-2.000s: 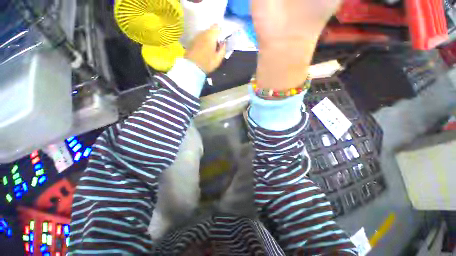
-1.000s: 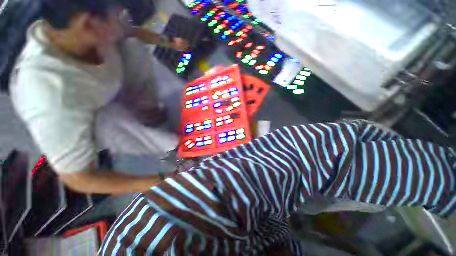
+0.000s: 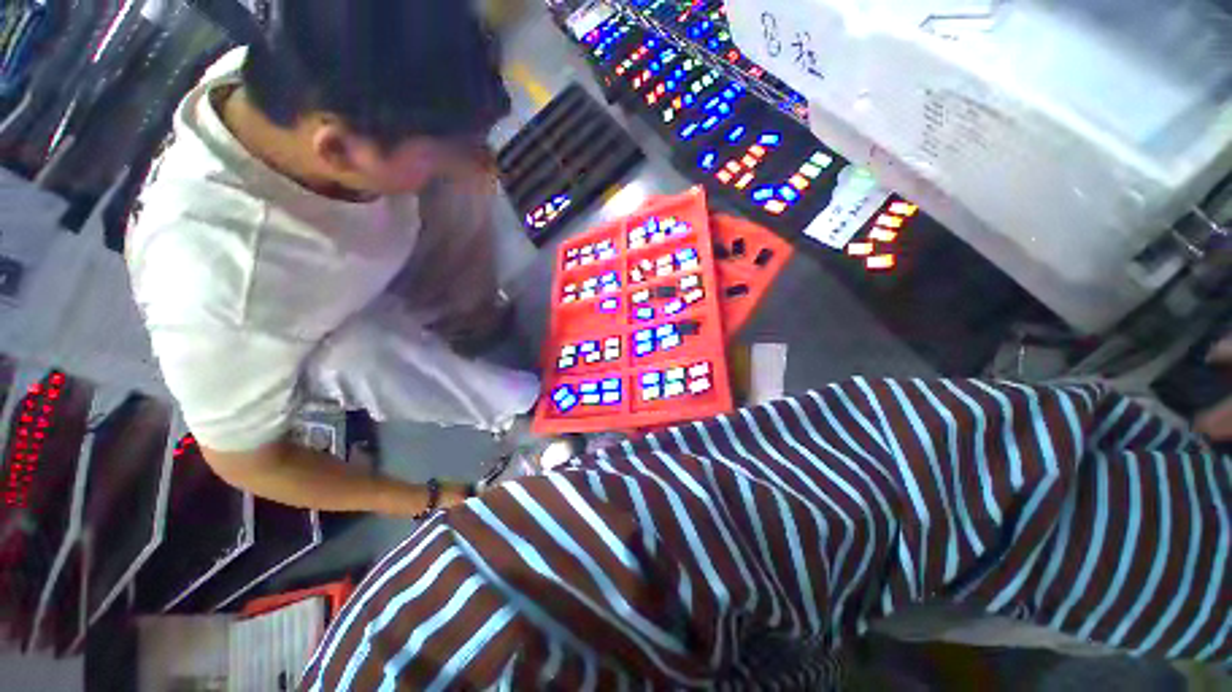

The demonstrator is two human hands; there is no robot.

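A red parts tray (image 3: 627,314) lies in front of me, divided into large pockets that hold groups of small units glowing white and blue. A second red tray (image 3: 759,277) with dark cut-outs shows partly beneath its right edge. My left arm in a striped sleeve reaches across to the right edge, and its hand is out of the picture. My right hand is not in view either.
A coworker in a white shirt (image 3: 203,298) sits at the left, beside a black tray (image 3: 568,149) with a few glowing units. More glowing units and a paper label (image 3: 844,210) lie at upper centre. A large translucent bin (image 3: 1000,135) is at upper right. Racks with red lights stand left.
My view has swung from the bench with the yellow fan to the coworker and red tray. Both hands have left the picture. Since a second ago, the tray has shifted slightly right in view.
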